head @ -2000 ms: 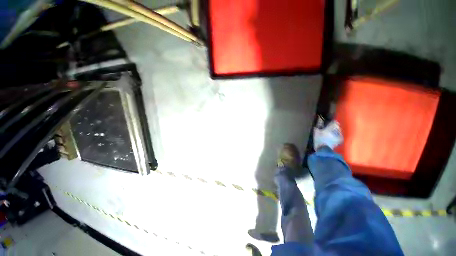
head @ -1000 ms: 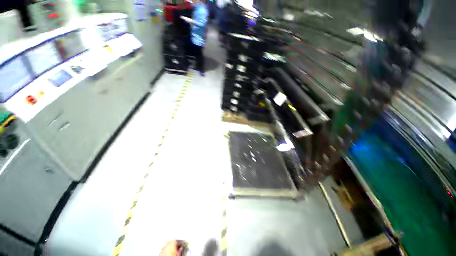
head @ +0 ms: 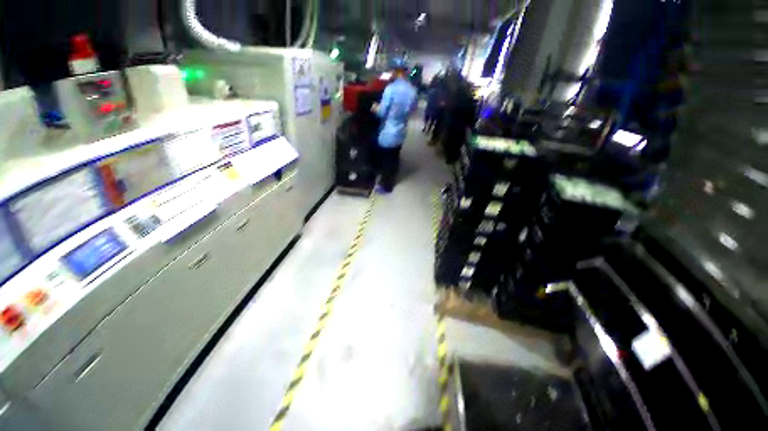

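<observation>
No hand of mine is in the picture. Nearest in front, at the bottom right, a dark flat panel (head: pixel 522 397) with a pale edge lies low by the floor, cut off by the lower edge. Behind it, tall stacks of black totes (head: pixel 480 223) with white labels stand on a brown pallet (head: pixel 472 308). Black slotted racks or totes (head: pixel 623 337) with pale rims and a white label (head: pixel 650 348) are at the right. The right side is blurred.
Grey machine cabinets (head: pixel 210 261) with screens and buttons line the left. The aisle floor (head: pixel 370 337) runs ahead between yellow-black tapes (head: pixel 324 307). A person in a light blue coat (head: pixel 396 109) stands by stacked black totes (head: pixel 355 156) farther on. Other dark figures are behind.
The view has swung up and along the aisle, away from the red-lined totes and my gloved hand. The cabinets and tote stacks appear larger; the floor panel has moved to the lower edge.
</observation>
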